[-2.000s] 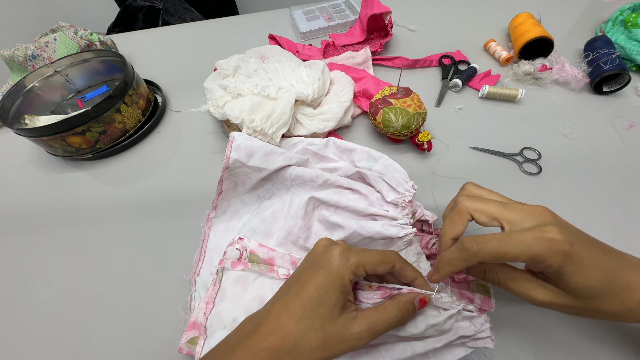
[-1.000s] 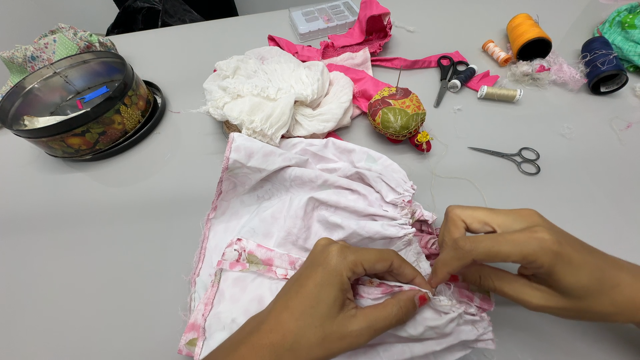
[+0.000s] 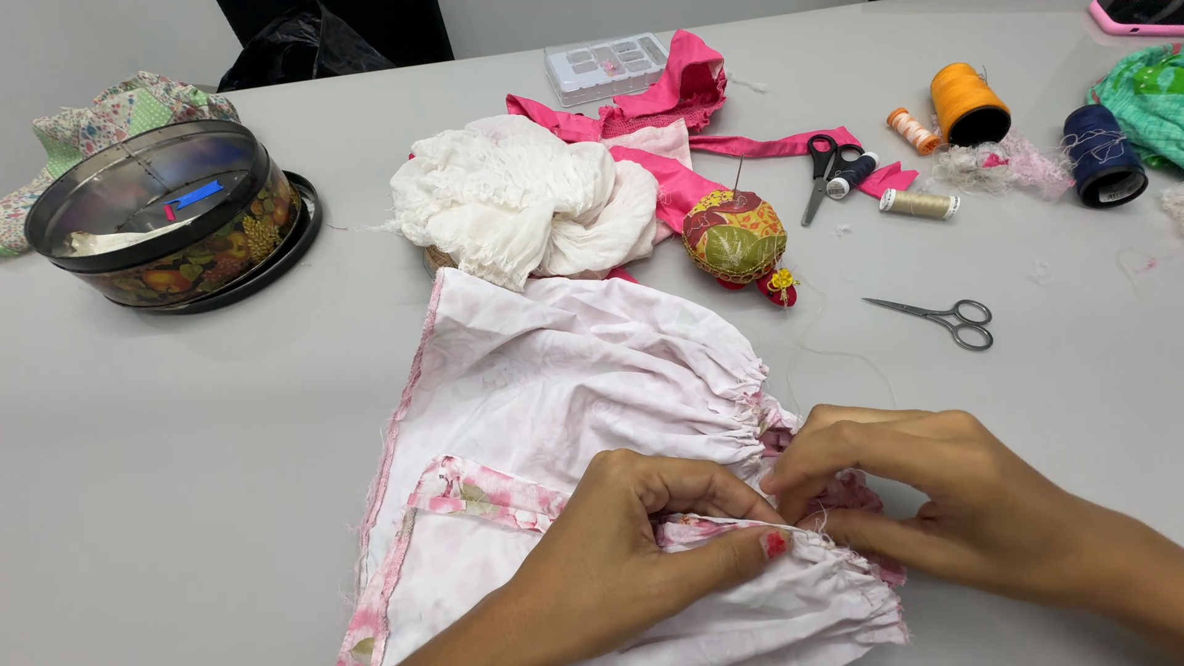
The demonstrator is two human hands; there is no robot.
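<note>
A gathered white and pink floral garment (image 3: pixel 573 351) lies before me, its raw edges frayed. My left hand (image 3: pixel 647 546) pinches a folded seam of it between thumb and forefinger. Just right of that, my right hand (image 3: pixel 916 499) has its fingertips on the same gathered edge; whether a needle is between them cannot be seen. A pale thread (image 3: pixel 846 354) trails over the table above my right hand. Small metal scissors (image 3: pixel 934 317) lie beyond that hand. A patchwork pincushion (image 3: pixel 735 237) with a needle standing in it sits behind the garment.
Crumpled white fabric (image 3: pixel 518 194) and a bright pink fabric strip (image 3: pixel 768 144) lie behind. Black-handled scissors (image 3: pixel 819 176), a beige thread spool (image 3: pixel 918 203), an orange cone (image 3: pixel 969 102) and a navy cone (image 3: pixel 1101 157) stand or lie at right. A round tin (image 3: pixel 166 222) is at left.
My right hand's fingers have shifted slightly at the seam. My left hand keeps its pinch on the cloth.
</note>
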